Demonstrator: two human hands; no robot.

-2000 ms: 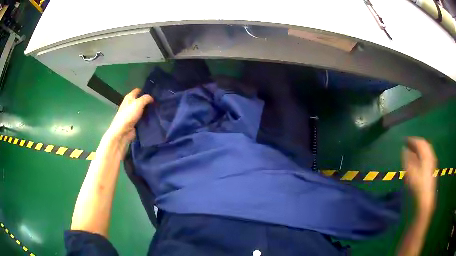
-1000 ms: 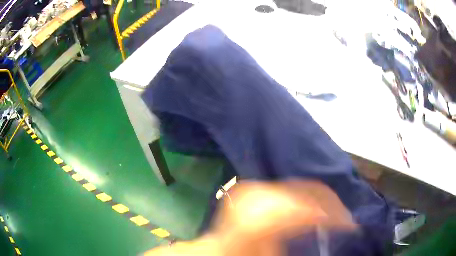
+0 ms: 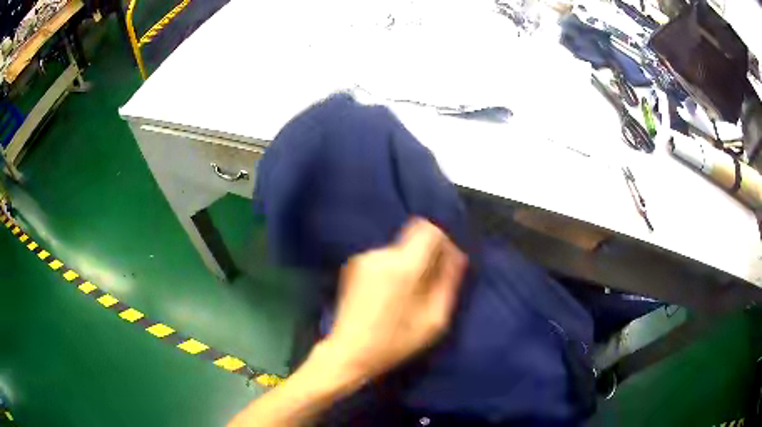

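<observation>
The large navy garment [image 3: 334, 175] hangs over the front edge of the white-topped table and comes down across my lap. Its upper part is blurred. My left hand [image 3: 405, 292] is in front of the garment, with fingers bent and closed on navy cloth; the fingertips are blurred. My right hand is not in view.
The white-topped table [image 3: 276, 75] has a drawer with a metal handle. A thin tool with a dark blade or handle [image 3: 485, 113] lies behind the garment. A slim reddish tool [image 3: 637, 198], dark-handled scissors [image 3: 635, 132] and a dark bag [image 3: 700, 54] are at the right.
The garment has gone from lying across the lap to being raised at the table's edge, and has since moved back and bunched. My left hand has moved up onto it. My right hand has left view.
</observation>
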